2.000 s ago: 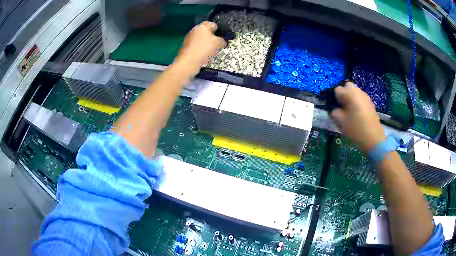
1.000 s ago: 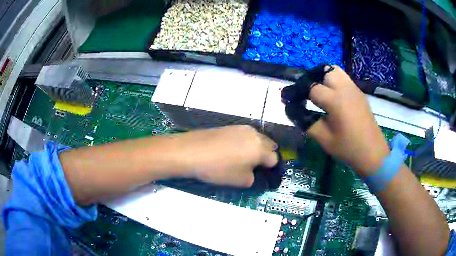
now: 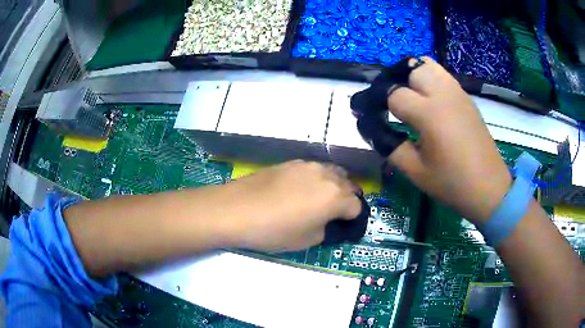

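My left hand [image 3: 301, 205], with black finger cots, is low over the circuit board [image 3: 147, 150], just in front of the finned heatsink [image 3: 276, 115]. Its fingertips are together near the printed holes; whether they hold a part is hidden. My right hand [image 3: 436, 122], also with black finger cots and a light blue wrist strap [image 3: 513, 202], is raised over the right end of the finned heatsink. Its fingers are curled with the tips close together; I cannot tell if a small part is between them. A yellow strip [image 3: 245, 170] shows under the heatsink.
Bins of cream components [image 3: 237, 25], blue components [image 3: 365, 29] and dark blue-purple components [image 3: 478, 51] stand on the shelf behind. A green mat [image 3: 138, 38] lies left of them. The long heatsink [image 3: 256, 291] crosses the near side. Another finned heatsink [image 3: 74, 112] stands at left.
My left hand has come from the cream bin down to the board. My right hand has moved from the blue bin's front edge to above the heatsink. The view has shifted too.
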